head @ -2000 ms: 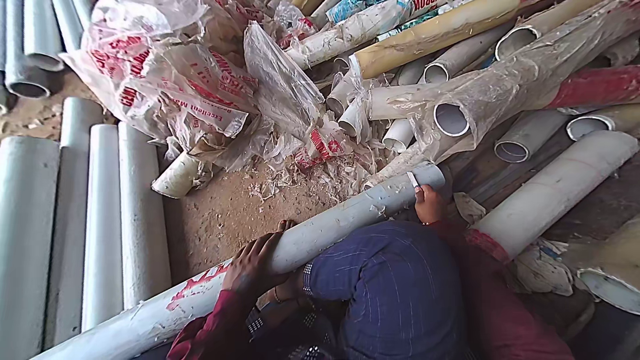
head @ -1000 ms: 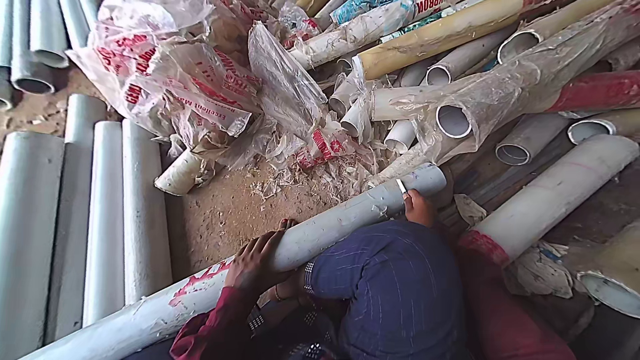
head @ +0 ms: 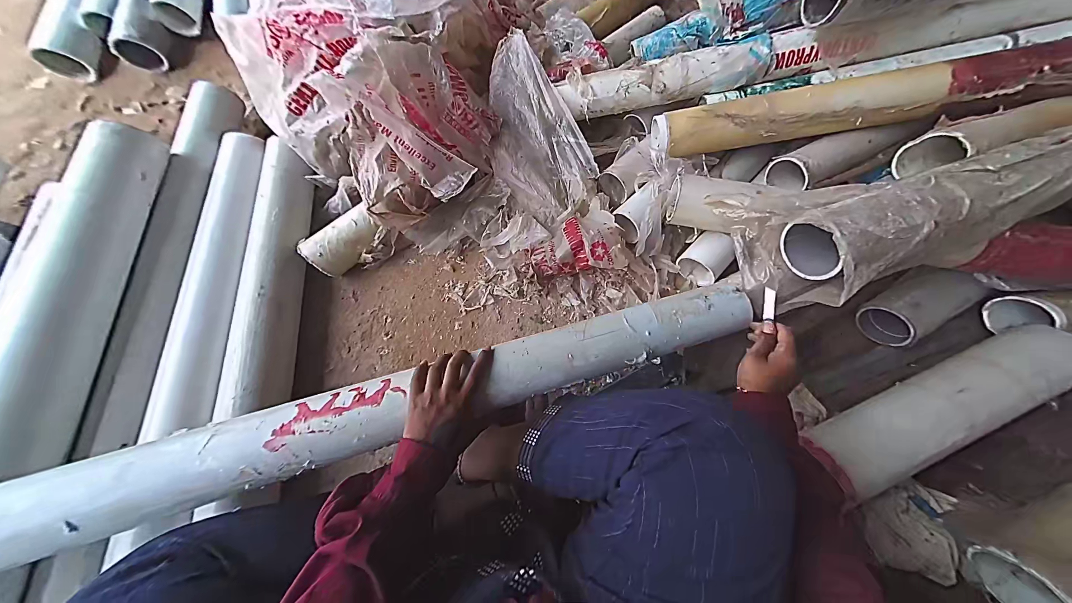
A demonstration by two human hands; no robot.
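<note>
A long grey plastic pipe [head: 586,345] with red marks and rough flecks lies slantwise in front of my knees, its far end at the right. My left hand [head: 445,394] rests over the top of this pipe near its middle, fingers spread across it. Just beyond the pipe's right end, my right hand [head: 766,356] grips a small flat blade [head: 769,303], which points up and stands apart from the pipe. The handle is mostly hidden in my fingers.
Several grey pipes [head: 197,276] lie side by side at the left. Torn printed plastic wrap [head: 419,126] and plastic scraps [head: 553,293] lie on the dirt floor [head: 377,310] ahead. A pile of pipes, some wrapped [head: 913,218], fills the right. A thick pipe [head: 946,410] lies beside my right arm.
My right hand has moved off the pipe's surface to the right, past its end, with the blade in it. My left hand stays on the pipe.
</note>
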